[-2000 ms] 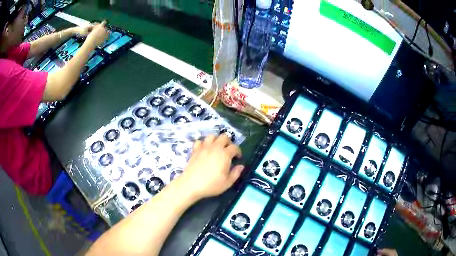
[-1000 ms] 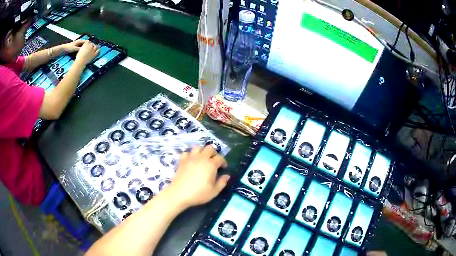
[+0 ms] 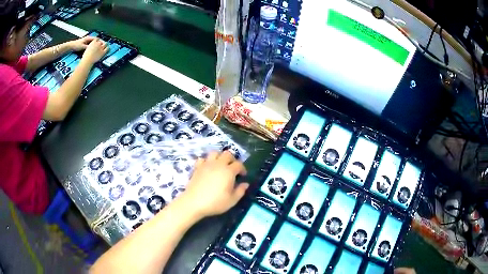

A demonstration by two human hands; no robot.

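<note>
My left hand [image 3: 216, 182] lies palm down over the right part of the sticker sheet [image 3: 134, 155], a clear shiny sheet with rows of black-and-silver discs. Its fingertips rest near the sheet's right corner; whether they pinch anything cannot be told. Right of it is the black pocket tray [image 3: 272, 206] holding light blue panels. A round disc [image 3: 304, 210] shows on most visible panels; a few in the far rows look partly dark. The lower panels are cut off by the picture's edge. Only a small bit of my right hand [image 3: 404, 271] shows at the bottom edge, right of the tray.
A monitor [image 3: 353, 53], a water bottle [image 3: 258, 64] and a wrapped post [image 3: 227, 53] stand behind the tray. A printed wrapper [image 3: 249, 113] lies below them. Cables and a red-white wrapper [image 3: 439, 235] are at right. A person in a pink shirt [image 3: 21, 107] works over another tray at left.
The view has shifted slightly between frames. My left hand stays at about the same place on the sheet. My right hand remains at the bottom edge.
</note>
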